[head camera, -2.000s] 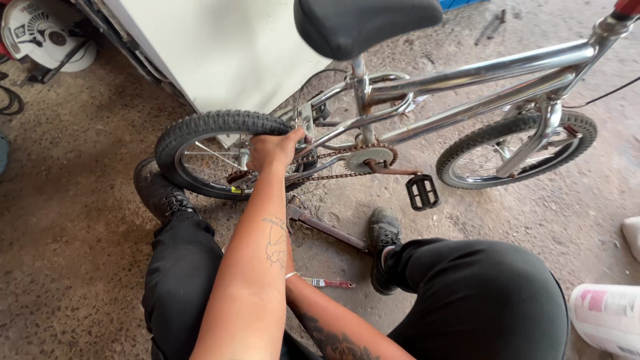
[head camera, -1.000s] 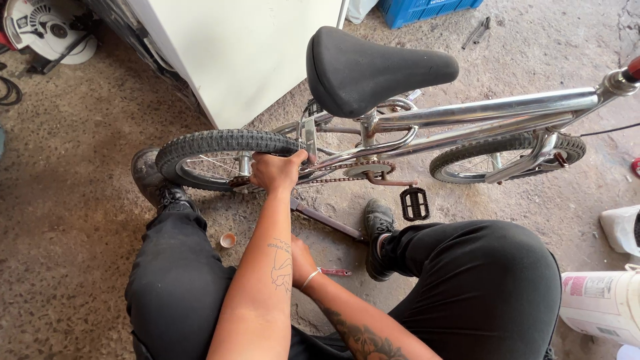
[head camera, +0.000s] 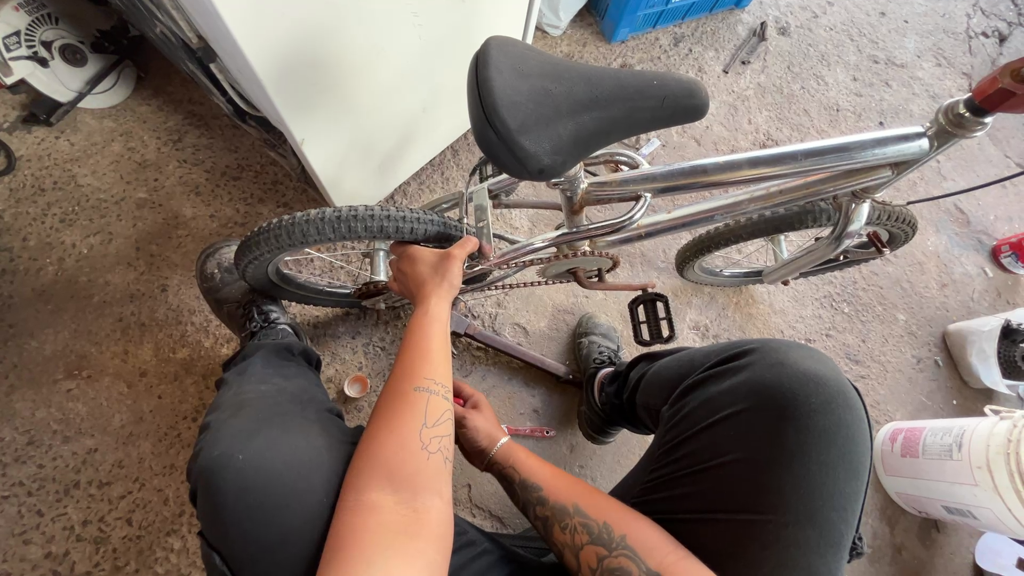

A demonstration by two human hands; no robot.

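My left hand point(head camera: 432, 270) grips the rear wheel point(head camera: 344, 212) of a chrome bicycle, beside the frame stays, with the thumb on the tyre's right side. The rusty chain point(head camera: 512, 276) runs from the rear sprocket to the chainring point(head camera: 578, 266). My right hand point(head camera: 478, 424) is lower, partly behind my left forearm, its fingers closed around a small red object point(head camera: 458, 400), mostly hidden. A brown metal bar point(head camera: 516, 350) extends from below the rear wheel towards my right shoe. A red-handled tool point(head camera: 530, 431) lies on the floor just right of my right hand.
The black saddle point(head camera: 576, 104) overhangs the frame, and a black pedal point(head camera: 652, 318) hangs near my right knee. A small round cap point(head camera: 357, 386) lies between my legs. A white panel point(head camera: 360, 80) stands behind the rear wheel. To the right is a white bucket point(head camera: 952, 472).
My right hand, hidden behind my left forearm two seconds ago, now shows to its right. The left hand stays at the rear wheel. The view has shifted.
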